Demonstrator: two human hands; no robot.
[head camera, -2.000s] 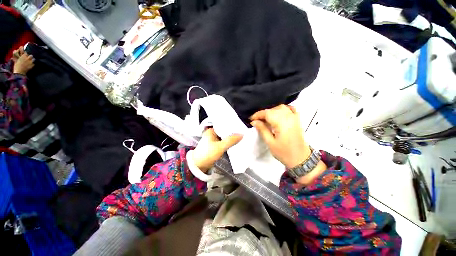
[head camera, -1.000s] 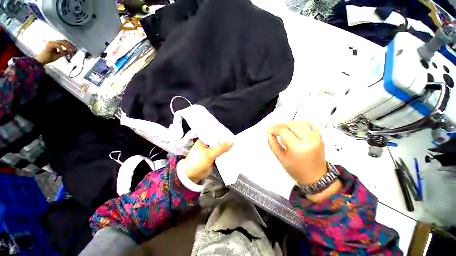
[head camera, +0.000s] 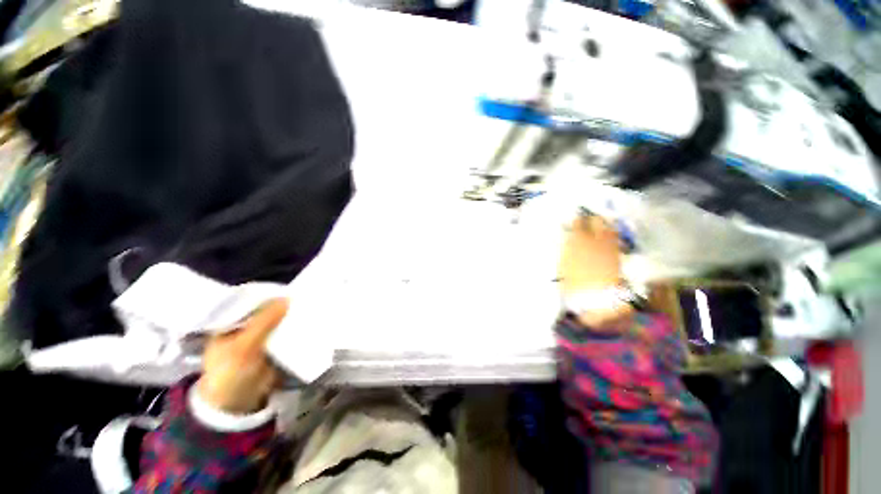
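The picture is blurred. My left hand (head camera: 237, 365) grips the folded white band (head camera: 179, 301) at the table's front edge, thumb on top. A thin white loop (head camera: 122, 270) stands out from the band's left part. The black garment cloth (head camera: 193, 145) lies on the table behind and left of the band. My right hand (head camera: 591, 259) is out on the table to the right, below the sewing machine (head camera: 609, 82). Its fingertips are blurred, with something blue beside them; whether it holds anything cannot be told.
The machine's presser foot area (head camera: 507, 188) is ahead and left of my right hand. A dark rectangle (head camera: 720, 314) sits in a wooden tray at the right. Clear plastic (head camera: 691, 236) lies behind the tray. Another curved white strip (head camera: 111, 453) hangs at the lower left.
The view has swung to the right, so the cloth and band show further left. My right hand has moved away from the band to the table's right side. My left hand still grips the band.
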